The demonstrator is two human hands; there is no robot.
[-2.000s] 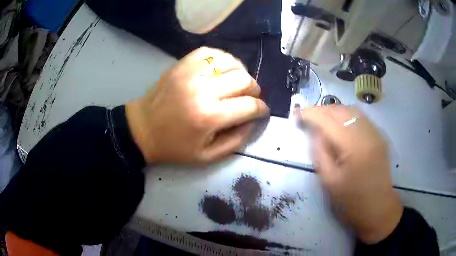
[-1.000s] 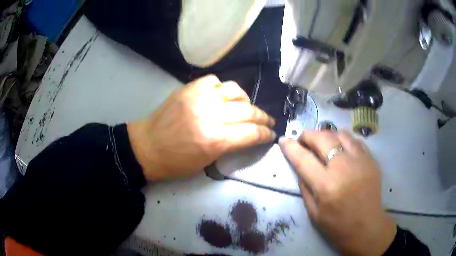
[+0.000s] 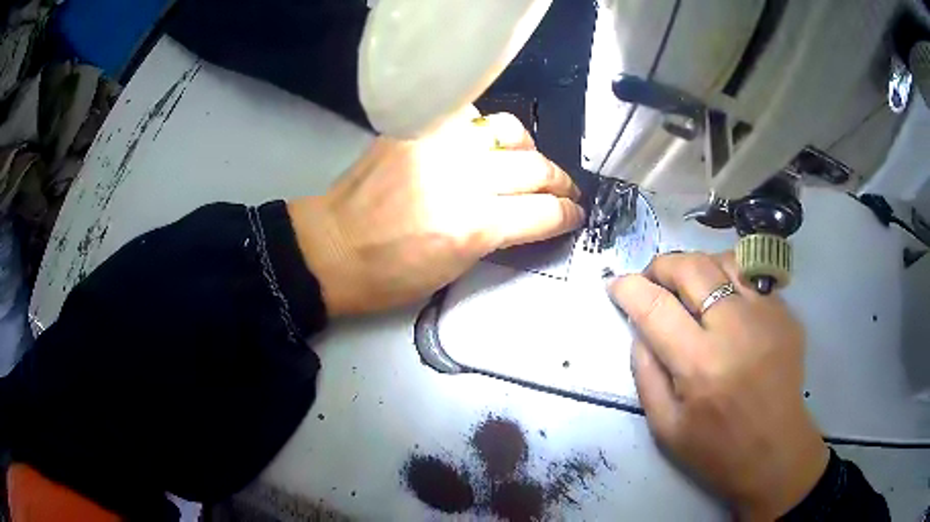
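A dark garment piece [image 3: 556, 112] lies left of the needle area, running back under the machine head. My left hand [image 3: 433, 219] is on its front part, fingers bent over the cloth, fingertips at the left side of the presser foot [image 3: 612, 209]. The foot stands over the shiny round needle plate [image 3: 644, 240]. My right hand [image 3: 719, 357], with a ring, rests in front of the plate, fingers loosely bent, fingertip apart from the cloth; I see nothing in it. The cloth under my left hand is mostly hidden.
The white machine head [image 3: 755, 92] fills the upper right, with a ribbed cream knob [image 3: 763, 261] above my right hand. A cream oval disc [image 3: 438, 61] hangs over the cloth. The white table [image 3: 235, 153] has dark smudges. Cloth heaps [image 3: 51, 133] and something blue lie upper left.
My left hand has moved right and slightly up, closer to the foot. My right fingertips have come away from the cloth corner and shifted slightly right. The cloth's front edge sits further back.
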